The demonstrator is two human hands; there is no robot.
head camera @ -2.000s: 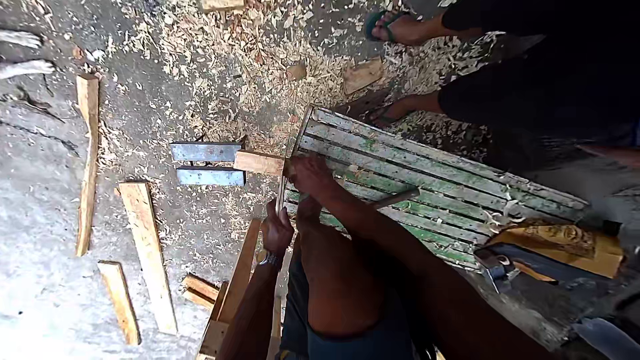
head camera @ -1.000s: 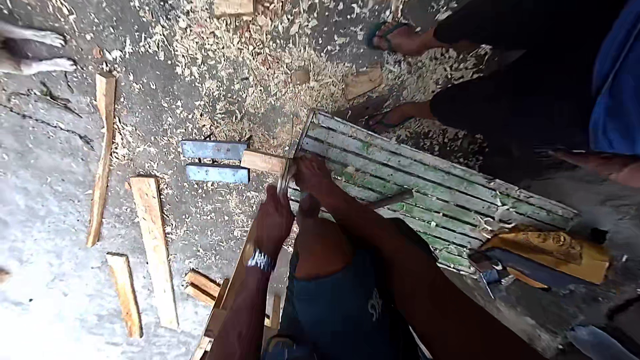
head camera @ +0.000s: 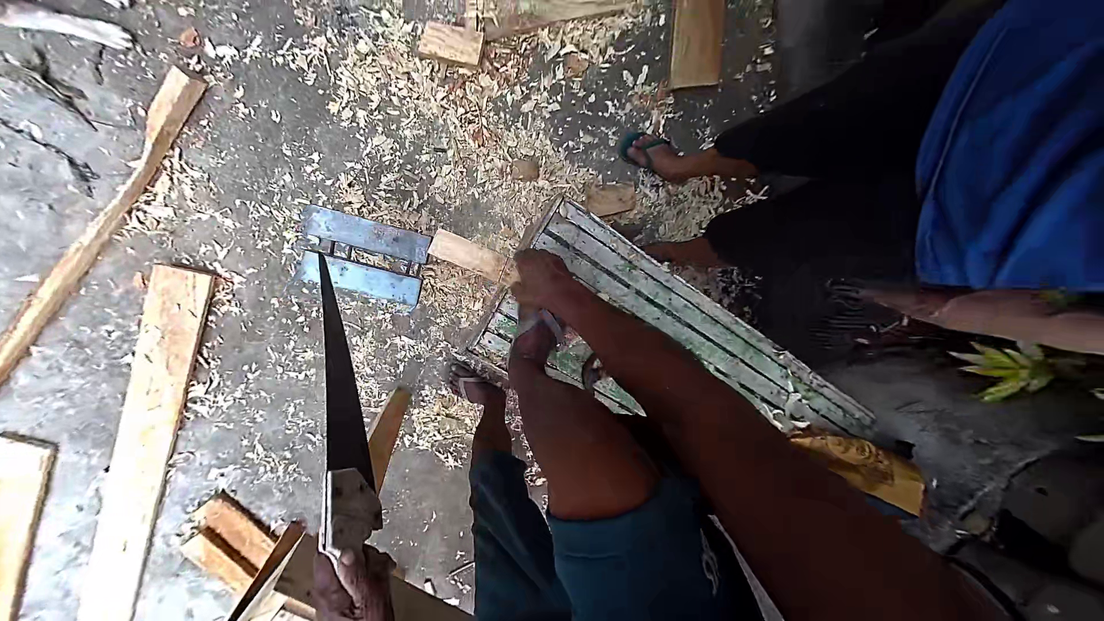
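My left hand (head camera: pixel 355 582) is closed round the handle of a handsaw (head camera: pixel 347 405), whose dark blade points up the view, its tip over the lower of two blue-grey slats (head camera: pixel 360 278). My right hand (head camera: pixel 542 278) grips a short wooden piece (head camera: pixel 470 256) at the end of a slatted bench (head camera: pixel 690 319) with worn green and white paint. The piece's far end reaches the two slats. My foot in a flip-flop rests on the bench, just below my right hand. The saw blade is apart from the wooden piece.
Long boards (head camera: pixel 148 440) lie on the floor at the left. Stacked timber (head camera: pixel 233 543) is near the saw handle. Wood shavings (head camera: pixel 388 112) cover much of the floor. Another person (head camera: pixel 862 190) stands beyond the bench. A yellow bag (head camera: pixel 862 470) lies at its right end.
My left hand has moved away from the bench end towards the lower left, and the handsaw now shows upright in it. My right hand remains at the wooden piece. The view has shifted.
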